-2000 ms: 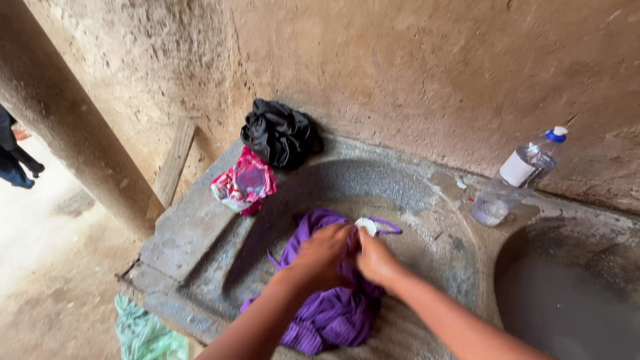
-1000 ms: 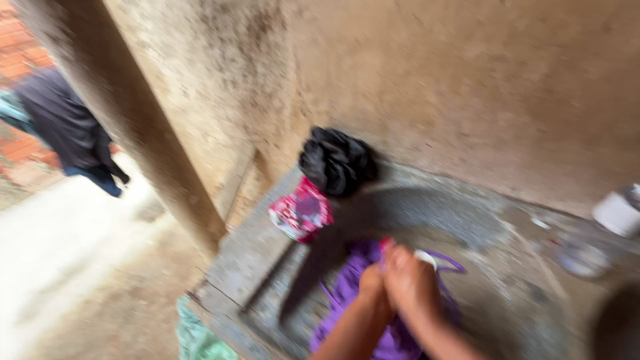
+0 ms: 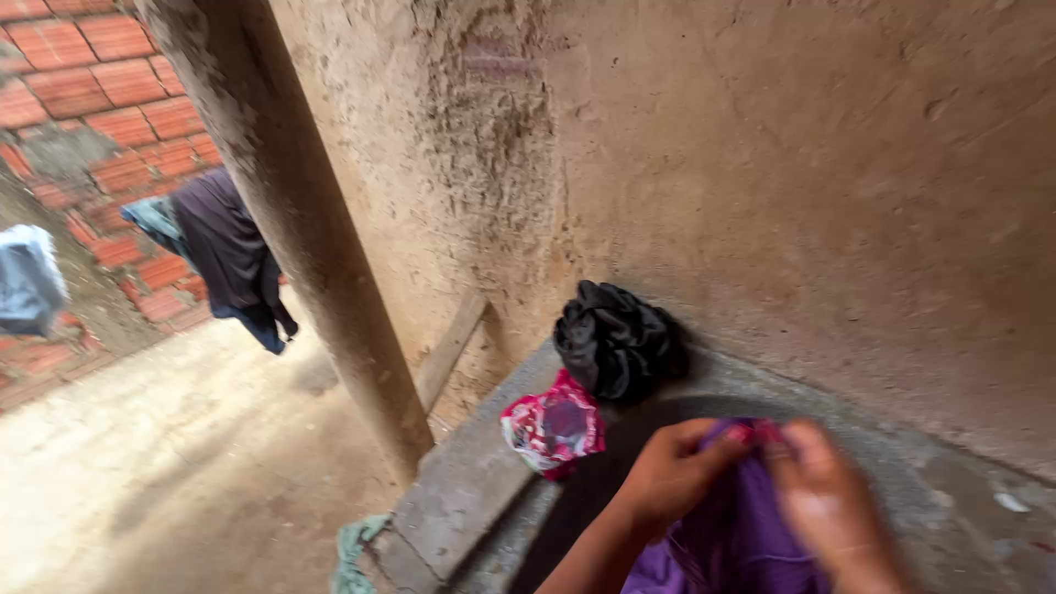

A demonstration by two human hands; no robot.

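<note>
A purple garment (image 3: 742, 528) hangs bunched between my hands over the basin of the stone washing sink (image 3: 470, 487). My left hand (image 3: 681, 470) pinches its top edge between thumb and fingers. My right hand (image 3: 829, 503), blurred, grips the same edge close beside the left. Up and left of the hands, a pink and white plastic packet (image 3: 557, 425) lies on the sink's ledge. Touching it or just behind is a bundle of wet-looking black cloth (image 3: 619, 342), near the wall. The lower part of the purple garment runs out of view.
A rough plastered wall (image 3: 784, 206) rises behind the sink. To the left stand a round post (image 3: 305, 239) and a leaning wooden board (image 3: 452, 351). Pale green cloth (image 3: 356, 553) hangs by the sink's corner. Beyond the post hang dark clothes (image 3: 219, 239) and a light blue cloth (image 3: 29, 280).
My hands have lifted the purple garment, which earlier lay bunched in the basin, and now hold its edge. The white thing at my hands earlier is no longer visible. The view has swung left.
</note>
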